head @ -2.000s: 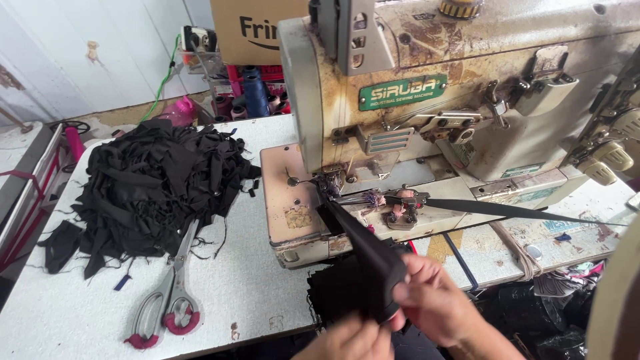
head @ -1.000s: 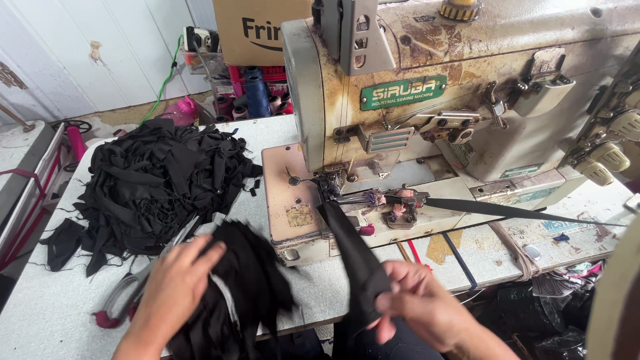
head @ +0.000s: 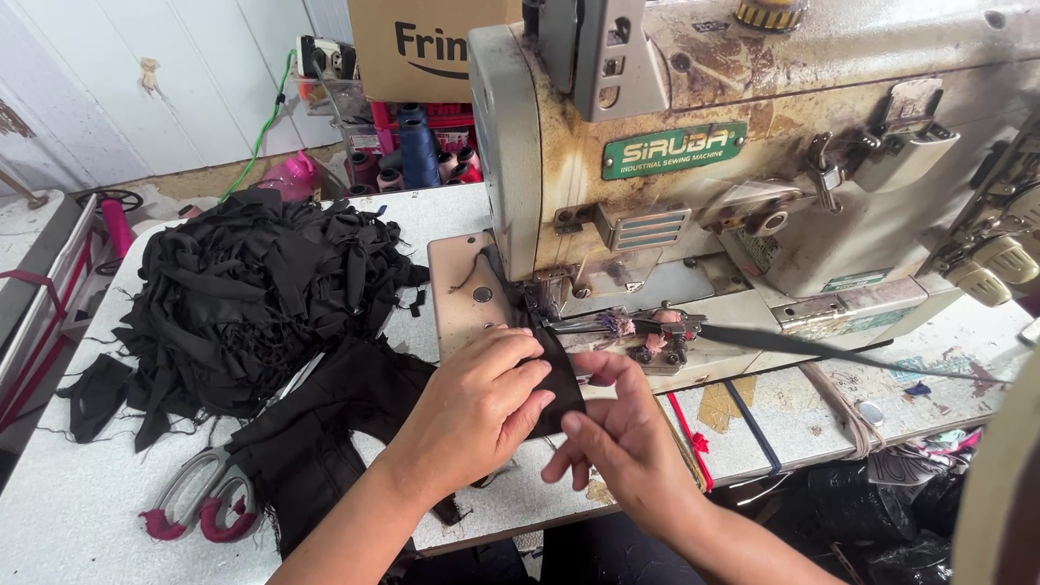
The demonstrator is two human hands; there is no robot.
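An industrial sewing machine (head: 707, 162) fills the right side, with a black fabric piece (head: 561, 398) running under its presser area. My left hand (head: 487, 390) lies on that fabric, fingers bent over it just in front of the needle area. At the fabric's right edge is my right hand (head: 621, 431), its thumb and fingers apart; whether it touches the cloth is unclear. A black strip (head: 812, 345) passes through the binder attachment (head: 670, 333). More black cloth (head: 325, 431) lies left of my left forearm, partly over the scissors (head: 219, 496) with red-wrapped handles.
A large heap of black fabric pieces (head: 260, 301) covers the left of the white table (head: 73, 520). Thread cones (head: 418, 150) and a cardboard box (head: 431, 49) stand behind. Red and blue bands (head: 751, 422) hang over the front edge, above dark bags (head: 861, 504).
My left hand has moved right from the cloth bundle to the fabric at the machine. That bundle now lies on the table by the scissors. My right hand's fingers have spread from their earlier hold.
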